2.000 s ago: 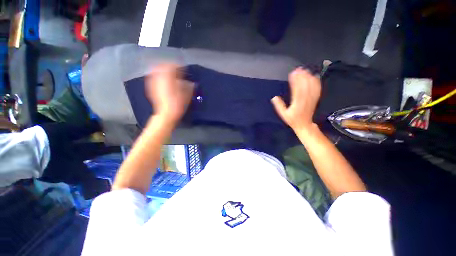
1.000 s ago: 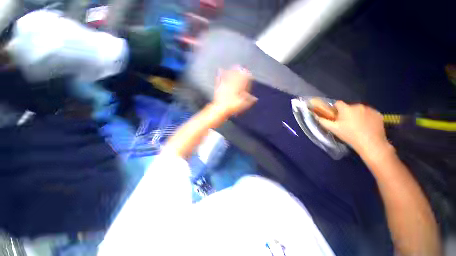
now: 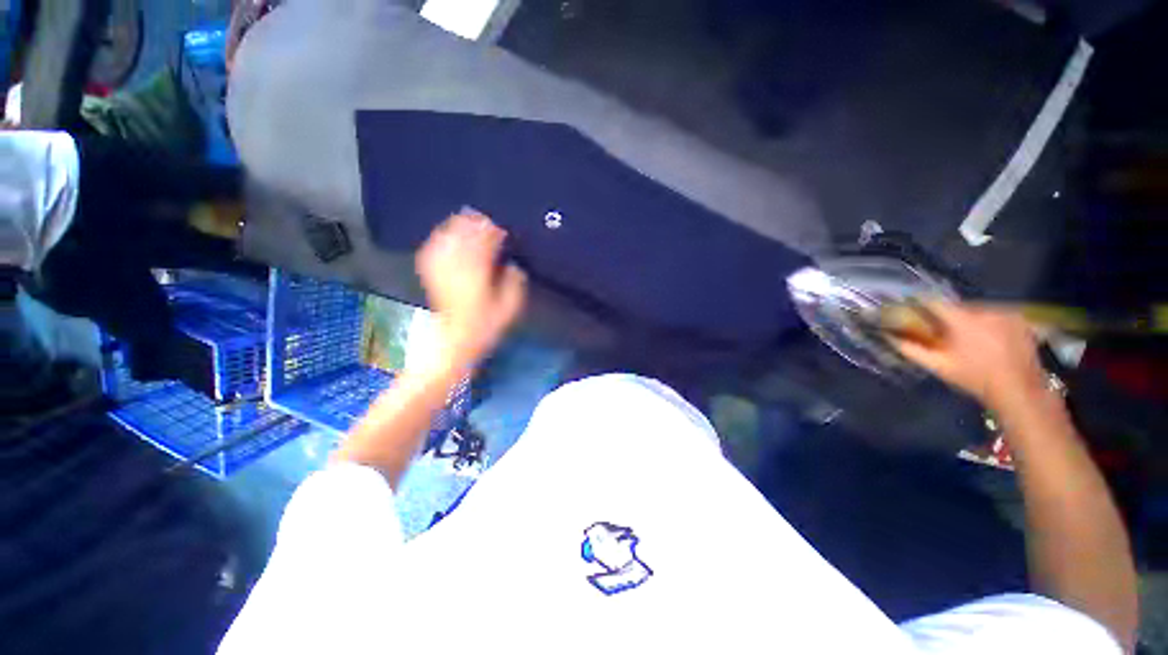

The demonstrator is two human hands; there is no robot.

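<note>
A dark navy garment lies over the grey padded board, with a small shiny spot near its middle. My left hand is at the garment's near edge, left of its middle; its fingers are bent and blurred, and whether they pinch the cloth cannot be told. My right hand is closed around the brown handle of the silver steam iron. The iron is at the garment's right end, its tip pointing left. The sole is hidden, so contact with the cloth cannot be told.
The black table lies behind the board, with a white strip and a narrow pale strip. A yellow hose runs right from the iron. Blue plastic baskets stand below at left. Another person's pale sleeve is at far left.
Two seconds ago both hands were on or over the garment and the iron sat at the right. My right hand then took the iron. Since one second ago, the view has turned and my right hand appears farther right.
</note>
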